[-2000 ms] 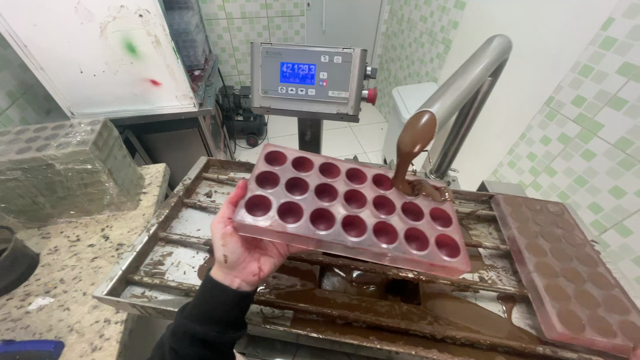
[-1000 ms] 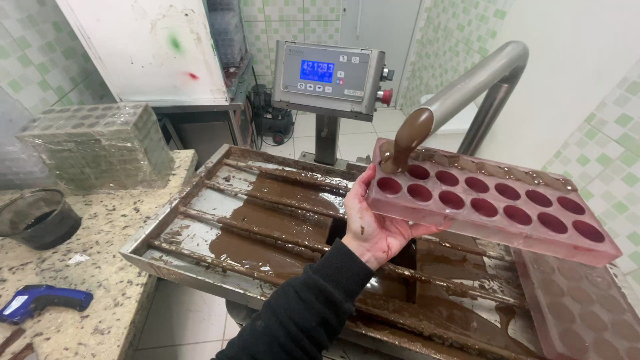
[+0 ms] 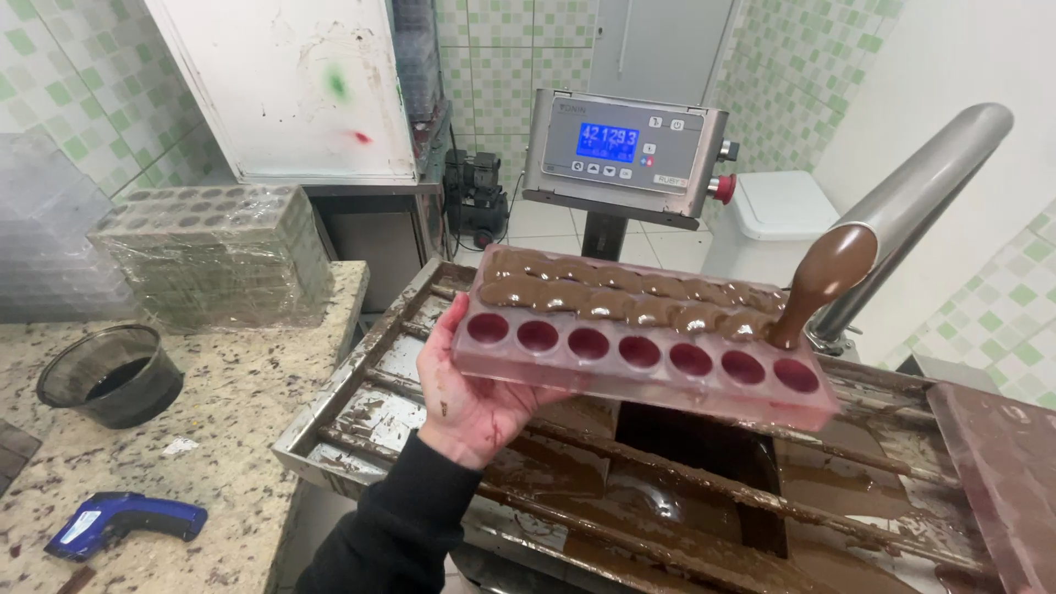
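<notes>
My left hand (image 3: pixel 478 396) grips the left end of a clear pinkish chocolate mold (image 3: pixel 635 396), held tilted above the machine's tray. Melted chocolate covers the two far rows; the near row's round cavities show dark red and hold no chocolate. From the steel spout (image 3: pixel 916 181) a stream of melted chocolate (image 3: pixel 813 289) falls onto the right end of the middle row. Under the mold, chocolate coats the bars of the steel tray (image 3: pixel 330 450). A second mold (image 3: pixel 1002 470), coated with chocolate, lies on the tray at right. My right hand is out of view.
Behind the tray stands a control panel (image 3: pixel 619 153) with a red knob. On the granite counter (image 3: pixel 239 462) at left are a plastic bowl (image 3: pixel 111 375) with dark contents, a blue infrared thermometer (image 3: pixel 124 524) and a wrapped stack of molds (image 3: pixel 214 256). A white bin (image 3: pixel 775 219) stands behind the spout.
Two seconds ago the mold showed mostly unfilled cavities; chocolate now lies over its two far rows. My left hand has shifted the mold under the spout, right and then back left.
</notes>
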